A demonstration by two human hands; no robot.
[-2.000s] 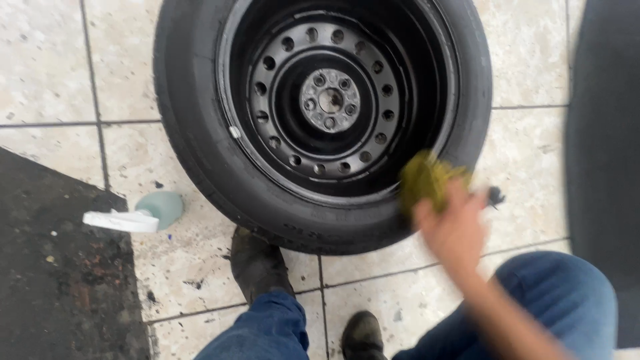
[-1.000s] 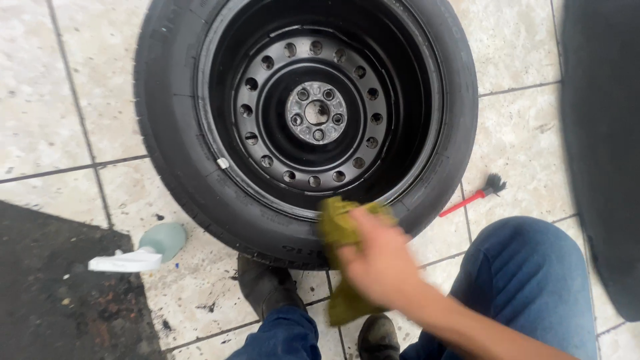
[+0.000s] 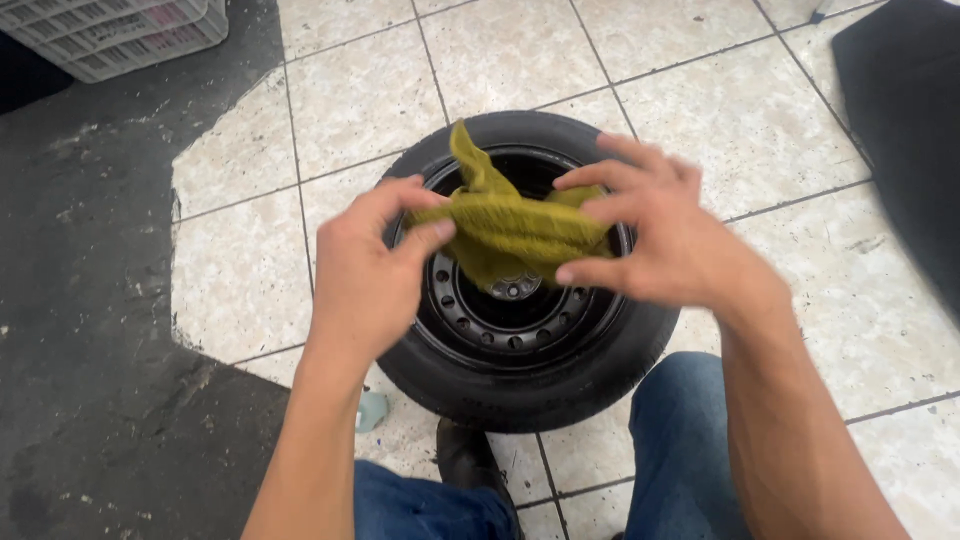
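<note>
A crumpled yellow-green cloth (image 3: pixel 525 229) is held up over a tire on a black steel wheel (image 3: pixel 517 390), which lies flat on the tiled floor. My left hand (image 3: pixel 375 262) pinches the cloth's left end between thumb and fingers. At its right side is my right hand (image 3: pixel 652 225), blurred, with the fingers spread around the cloth and the thumb at its lower edge. The cloth covers part of the wheel's center; some lug holes and the round vent holes show below it.
A pale green bottle (image 3: pixel 371 411) stands partly behind my left forearm. My boot (image 3: pixel 469 457) is close to the tire's near edge. A gray plastic crate (image 3: pixel 120 34) sits at the upper left, and a dark mat-like object (image 3: pixel 907 112) lies at the right.
The cloth has moved from the tire's near sidewall to above the wheel. My left hand has come into view and taken hold of it. The view has shifted widely.
</note>
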